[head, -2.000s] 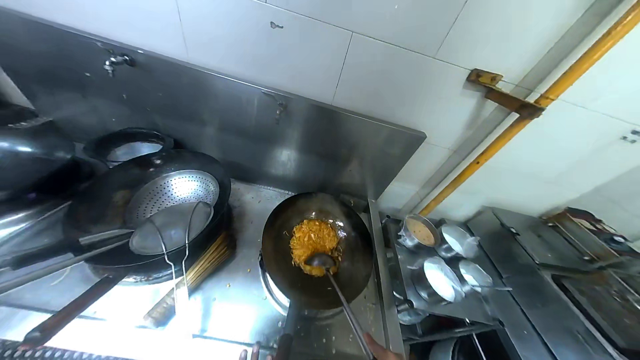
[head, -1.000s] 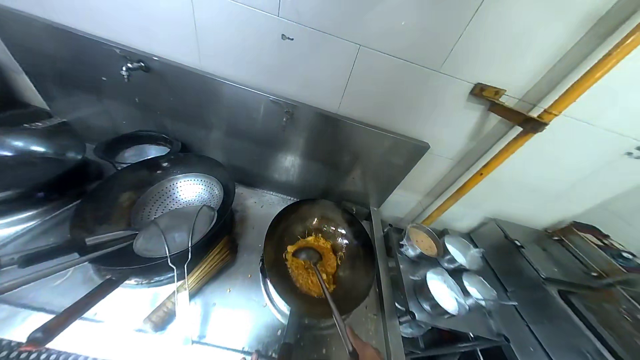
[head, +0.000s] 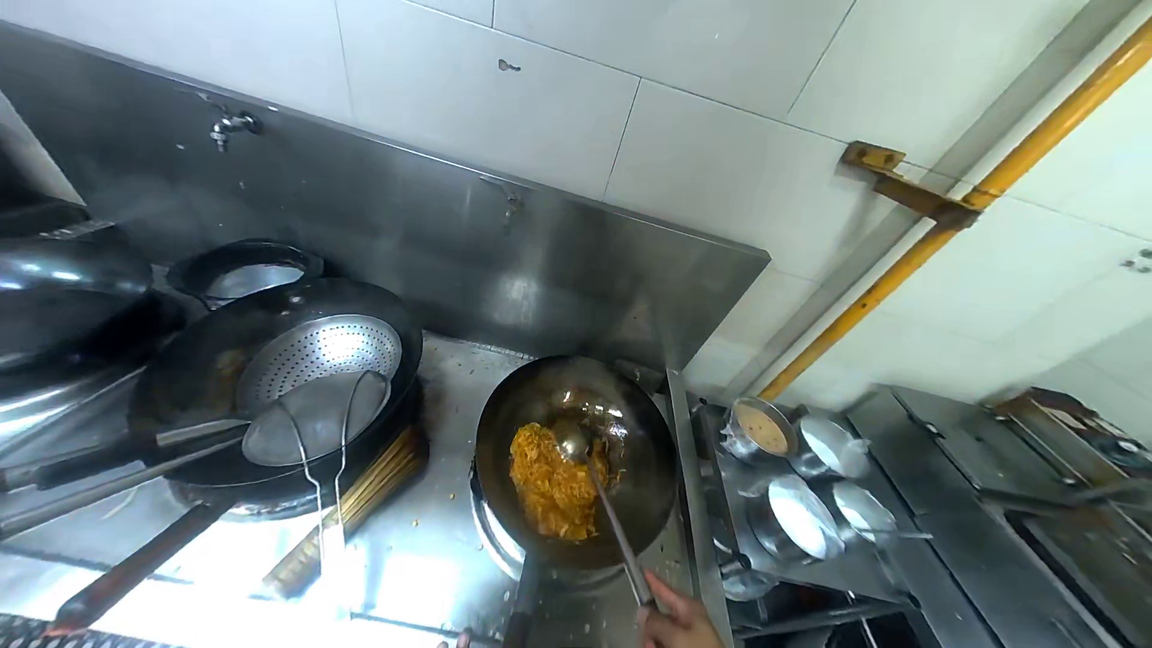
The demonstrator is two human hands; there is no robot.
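Observation:
My right hand (head: 677, 616), low in the head view, is closed around the handle of a metal ladle (head: 621, 531). The ladle's bowl rests in orange-brown shredded food (head: 553, 486), which lies toward the left side of a dark wok (head: 643, 486). The wok sits over a burner ring on the steel stove top. Only fingertips of my left hand (head: 463, 639) show at the bottom edge, just left of the wok's handle (head: 522, 607); what the rest of that hand does is hidden.
Left of the wok, a larger wok (head: 193, 360) holds a perforated strainer (head: 333, 346) and a mesh skimmer (head: 315, 418). A bamboo brush (head: 373, 486) lies beside it. To the right stand several metal pots, one with brown contents (head: 760, 427). A steel backsplash (head: 405, 243) rises behind.
The ladle's bowl has moved within the wok, and the food is now gathered in a longer heap toward the wok's left side. My right hand keeps its hold on the handle.

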